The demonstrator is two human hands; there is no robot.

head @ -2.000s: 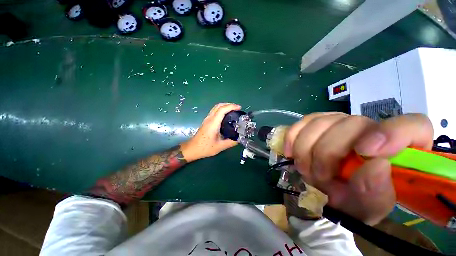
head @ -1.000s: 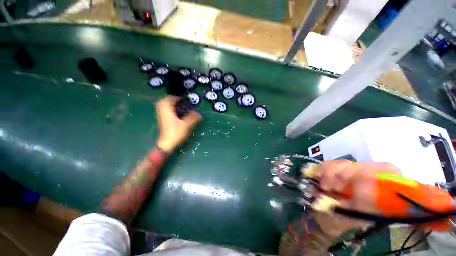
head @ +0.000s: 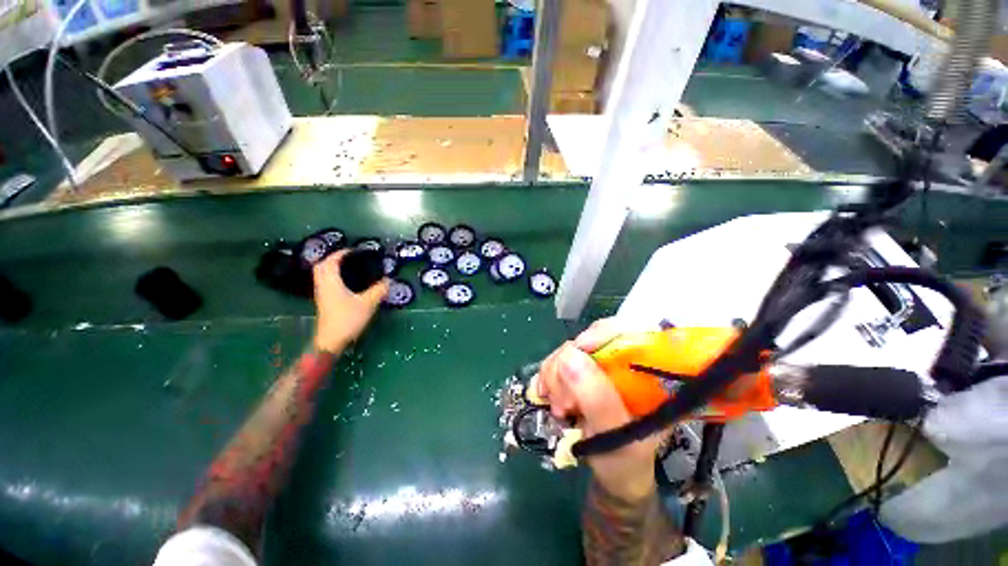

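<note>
My left hand [head: 345, 307] reaches to the far part of the green belt, its thumb and fingers around a black cylindrical housing [head: 361, 269] beside the cluster of small wheels [head: 440, 254]. My right hand [head: 584, 381] grips the orange electric screwdriver [head: 685, 370]. The screwdriver's silver nose [head: 520, 415] points left over the belt, touching no housing. Another dark part [head: 284, 271] lies just left of my left hand. The lower ends of both forearms are cut off by the frame's bottom edge.
The green belt [head: 221, 387] carries scattered silver specks and a black part [head: 168, 293] at left. A white post [head: 619, 155] stands beyond the screwdriver. A white feeder box [head: 707, 265] is at right, another [head: 210, 111] on the far shelf. Black cables [head: 796, 276] hang at right.
My left hand has left the screwdriver's nose and moved forward to the wheel cluster. My right hand has drawn the screwdriver away from the housing. The view has tilted up, showing the far shelf.
</note>
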